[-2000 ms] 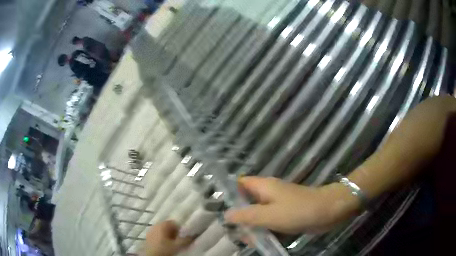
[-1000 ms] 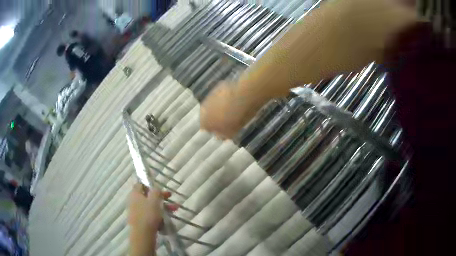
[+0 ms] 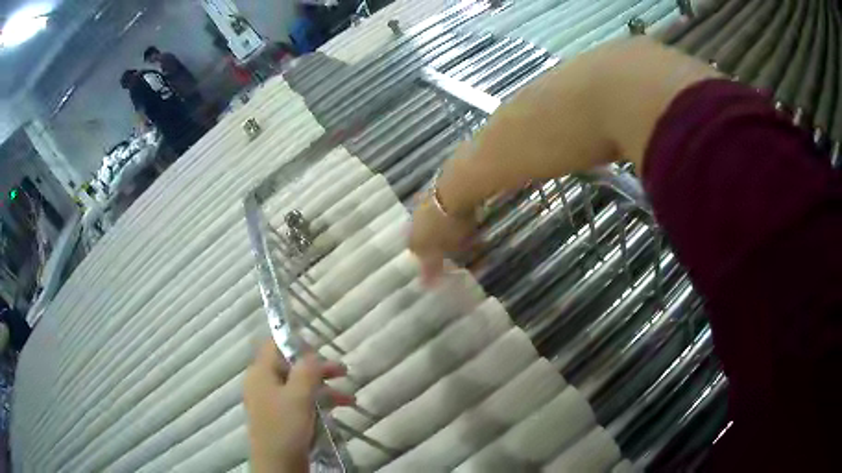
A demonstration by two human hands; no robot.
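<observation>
Cream cloth lies in long rounded ridges over silver metal tubes, which show bare at its right edge. My left hand is closed around the flat bar of a pronged metal frame. The frame lies tilted over the cloth, its thin prongs pointing right. My right hand is blurred at the edge of the cloth beside the tubes, fingers pointing down; whether it grips anything cannot be told. A small metal clip stands on the cloth inside the frame.
Another metal clip stands on the cloth further back. Grey cloth, pale green cloth and brown ridged cloth lie beyond. A flat silver bar crosses the tubes. A person in dark clothes is in the background.
My right hand has left the silver bar it was at two seconds ago and reached across to the cloth's edge. My left hand has taken hold of the pronged frame.
</observation>
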